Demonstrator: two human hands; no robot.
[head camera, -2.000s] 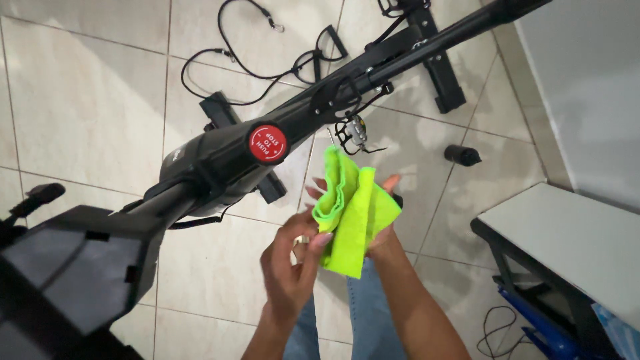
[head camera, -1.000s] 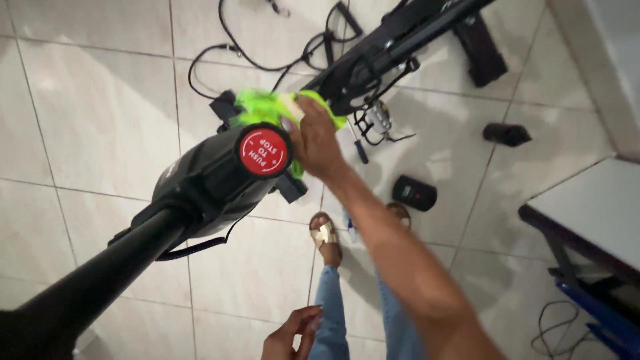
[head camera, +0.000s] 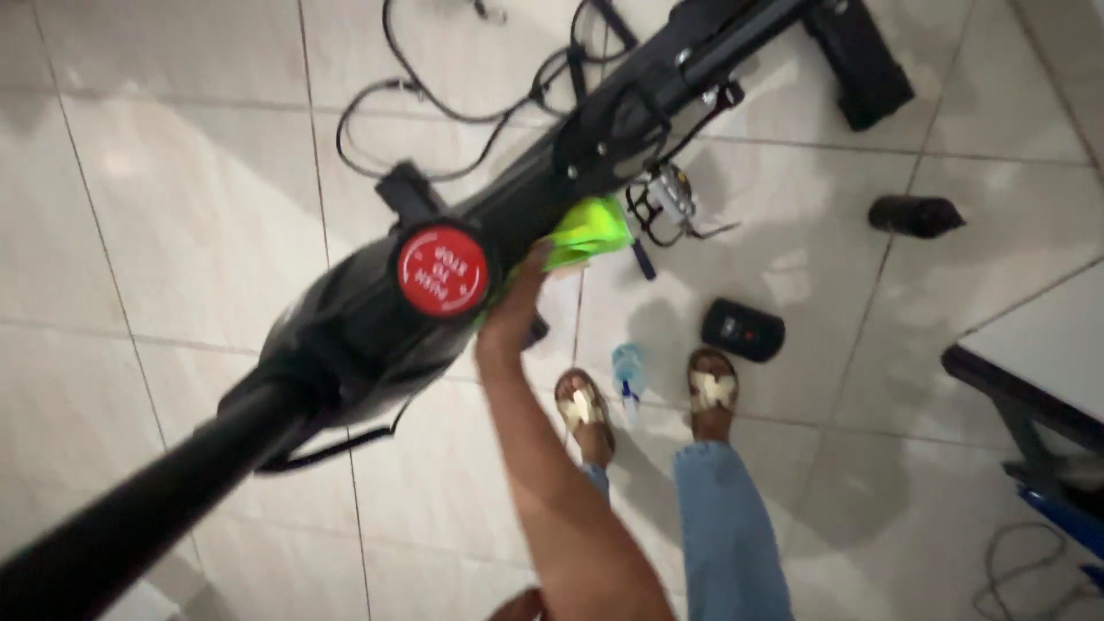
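The black frame of an exercise bike (head camera: 604, 129) runs diagonally across the view, with a red push-to-stop knob (head camera: 442, 270) on top. My right hand (head camera: 516, 302) reaches to the underside of the frame, just right of the knob, and holds a lime-green cloth (head camera: 591, 231) against it. Part of the hand and cloth is hidden behind the frame. A metal pedal (head camera: 671, 194) hangs close to the cloth. Only a blurred bit of my left hand (head camera: 519, 605) shows at the bottom edge, beside my right forearm; its fingers are mostly out of view.
Black cables (head camera: 414, 86) lie on the tiled floor beyond the frame. A black oblong case (head camera: 743, 329), a dark cylindrical object (head camera: 914, 216) and a clear blue item (head camera: 628, 369) lie near my sandalled feet. At right stands a white-topped bench (head camera: 1048, 345).
Two seconds ago both hands were at the cloth in front of the bike. My right hand then took it over the frame beside the knob, and now has it lower, along the frame's near side.
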